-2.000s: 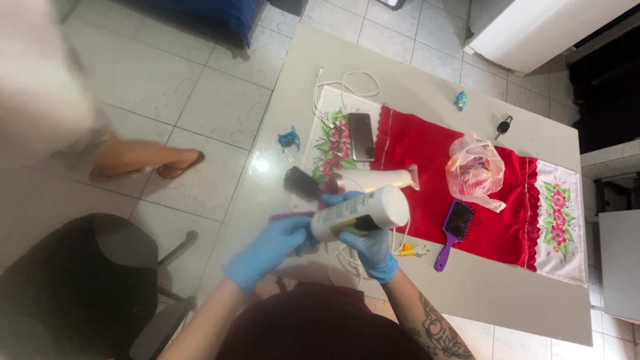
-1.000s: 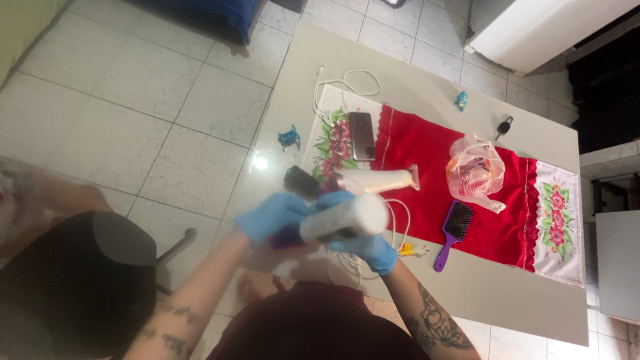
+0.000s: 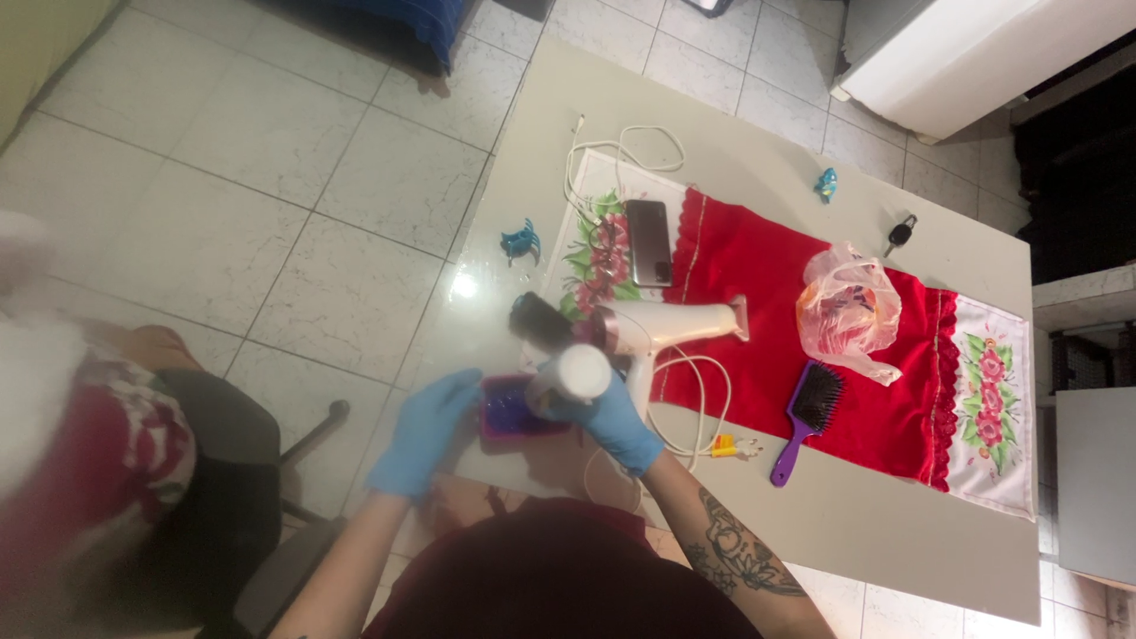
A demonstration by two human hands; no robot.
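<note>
My right hand (image 3: 617, 422), in a blue glove, holds a white bottle (image 3: 581, 374) over the right side of a purple tray (image 3: 510, 406) at the table's near left edge. The tray looks dark blue inside. At its left rim is my gloved left hand (image 3: 430, 435), fingers extended; whether they touch the rim is unclear. Just behind the bottle lie a round black brush (image 3: 540, 321) and a white hair dryer (image 3: 666, 324) with a coiled cord. A teal hair claw clip (image 3: 521, 241) lies farther back on the left.
A red and white table runner (image 3: 737, 257) bears a smartphone (image 3: 650, 242), a clear plastic bag (image 3: 849, 306) and a purple paddle brush (image 3: 812, 399). A white cable (image 3: 652, 164), a small blue clip (image 3: 826, 185) and a key (image 3: 902, 232) lie behind. Someone sits beside a dark chair (image 3: 217, 426) at left.
My left hand has moved left, away from the bottle, and the purple tray shows more plainly between my hands. A person has come into view at the lower left.
</note>
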